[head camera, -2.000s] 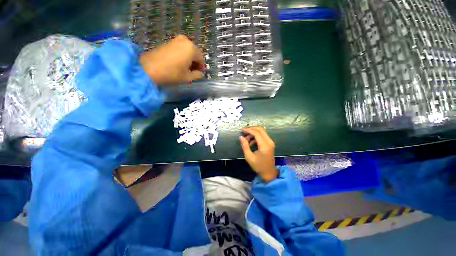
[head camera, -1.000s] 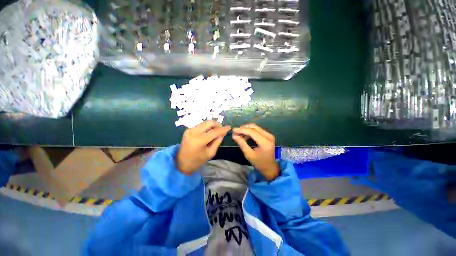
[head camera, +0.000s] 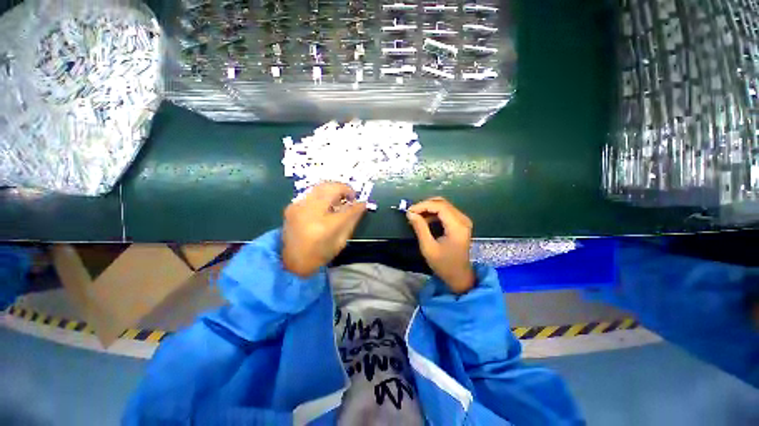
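Observation:
A heap of small white pieces lies on the green bench just ahead of my hands. My left hand is at the heap's near edge, its fingertips pinching a small white piece. My right hand is a little to the right of it, thumb and finger pinching a small part with a white end. The two parts are apart. Any metal on the right one is too small to tell clearly. A stack of clear parts trays stands behind the heap, with rows of small parts in the top one.
A large clear bag of white pieces is at the left. Stacked blister trays stand at the right. Below the bench edge are a blue bin with a glittering grey mass and an open cardboard box. Blue sleeves show at the far right.
My left hand came back from the tray to the front of the heap, then shifted slightly left with a white piece in it. My right hand moved slightly right. The camera view also shifted.

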